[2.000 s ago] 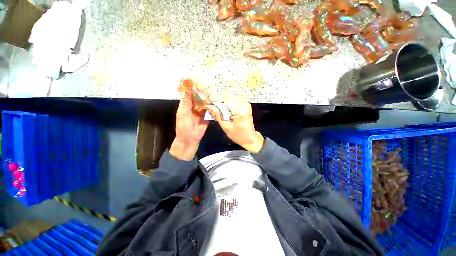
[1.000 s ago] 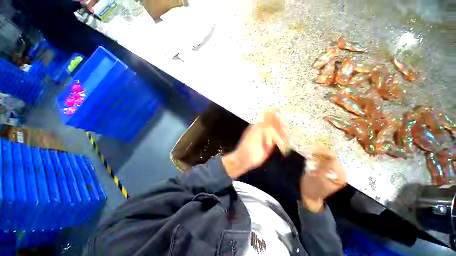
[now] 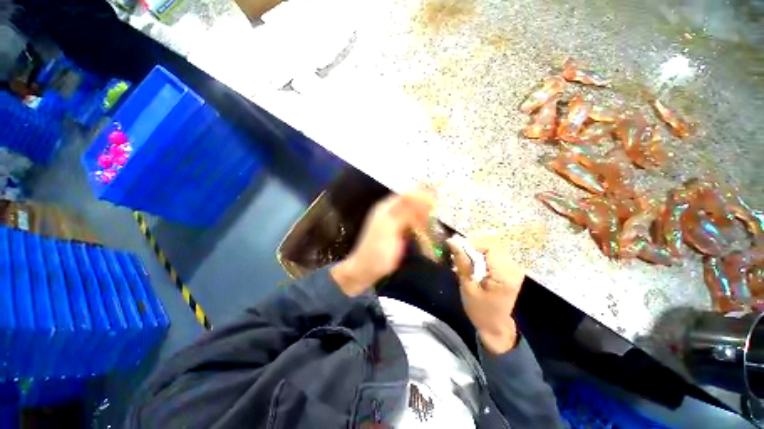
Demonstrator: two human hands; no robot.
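Note:
A glossy orange-brown moulded piece [image 3: 430, 238] is between my two hands over the table's front edge; it is blurred. My left hand [image 3: 387, 239] is blurred, with its fingers closed around the upper end of the piece. My right hand [image 3: 489, 283] holds a small white cloth [image 3: 475, 260] in its fingertips, near the piece's other end. Whether the right fingers also touch the piece is unclear. A loose pile of similar pieces [image 3: 616, 197] lies on the speckled worktable [image 3: 494, 197] to the right.
A metal cup [image 3: 722, 352] stands at the table's right edge. An open cardboard box [image 3: 314, 239] is below the edge near my left arm. A blue bin [image 3: 180, 155] with pink pieces and ribbed blue crates [image 3: 80, 293] are at the left. A yellow-black tape runs along the floor.
The view has turned towards the left side since two seconds ago. Over the last second my hands have come closer together and shifted left, with the cloth still in the right hand.

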